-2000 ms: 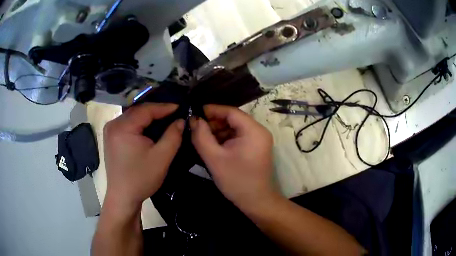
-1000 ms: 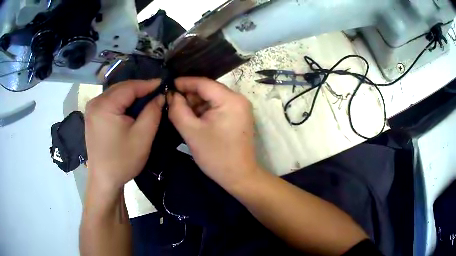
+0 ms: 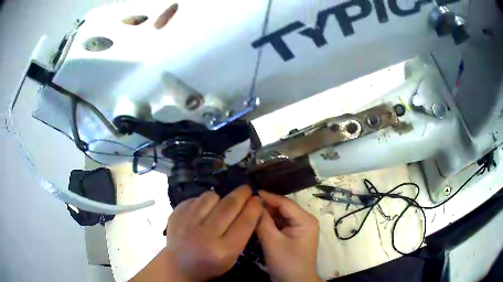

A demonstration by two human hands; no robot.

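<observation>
The black fabric workpiece point(image 3: 185, 190) lies at the left end of the cylinder arm, below the sewing machine head point(image 3: 220, 60), and partly hangs below my hands. My left hand point(image 3: 212, 234) presses its fingers on the fabric, with the fingertips close beside the dark end cover point(image 3: 284, 175). My right hand point(image 3: 289, 234) pinches the fabric edge with thumb and index finger, touching my left fingertips. The needle and presser foot are hidden behind the tension assembly point(image 3: 187, 151) and my fingers.
Thread snips point(image 3: 344, 195) with a looped black cord point(image 3: 394, 197) lie right of my hands on the cream table point(image 3: 325, 248). A small black pouch point(image 3: 92, 195) lies at the left edge. The pale cylinder arm point(image 3: 375, 147) runs to the right.
The view has shifted, so more of the machine head shows. My left hand has moved from an upright pinch to lying flatter, its fingers extended over the fabric against my right hand.
</observation>
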